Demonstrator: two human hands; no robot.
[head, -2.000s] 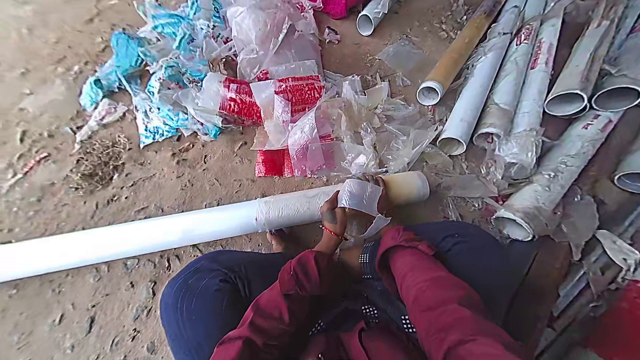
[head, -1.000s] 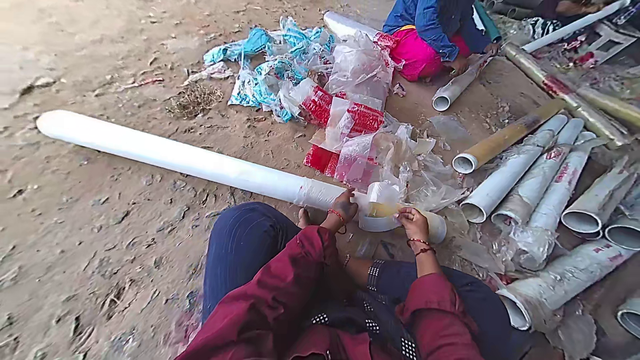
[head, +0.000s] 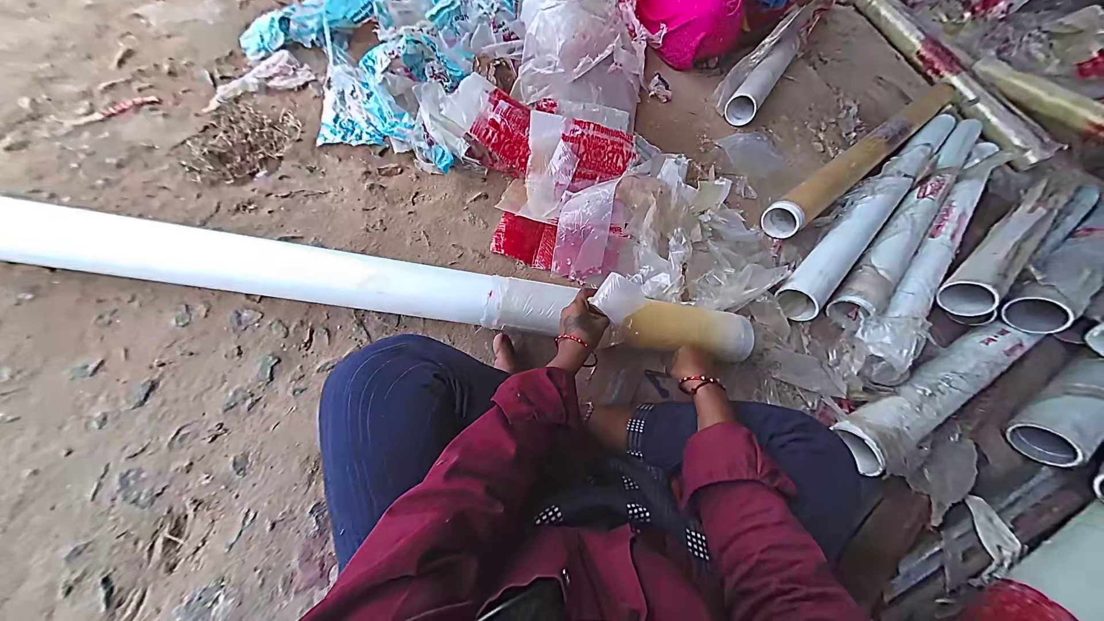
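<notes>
A long white plastic pipe (head: pixel 328 274) lies across my lap side, running to the left edge. Clear film (head: pixel 530 306) is wrapped around its right part, and a yellowish-brown band (head: pixel 668 325) covers it near the right end. My left hand (head: pixel 583 321) grips a loose, whitish flap of film (head: pixel 618 297) at the left side of the band. Against the underside of the pipe, close to its right end, is my right hand (head: pixel 692 366); its fingers are partly hidden by the pipe, so its grip is unclear.
Several pipes with film remnants (head: pixel 849 246) lie at the right, beside a brown-covered pipe (head: pixel 858 164). Torn clear and red plastic film (head: pixel 595 151) and blue-and-white film scraps (head: pixel 371 103) are heaped beyond the pipe. Dry twigs (head: pixel 241 142) lie on the dirt ground (head: pixel 172 431).
My right hand has moved from the film above the pipe to its near underside. More of the yellowish-brown band shows than two seconds ago. The view has shifted.
</notes>
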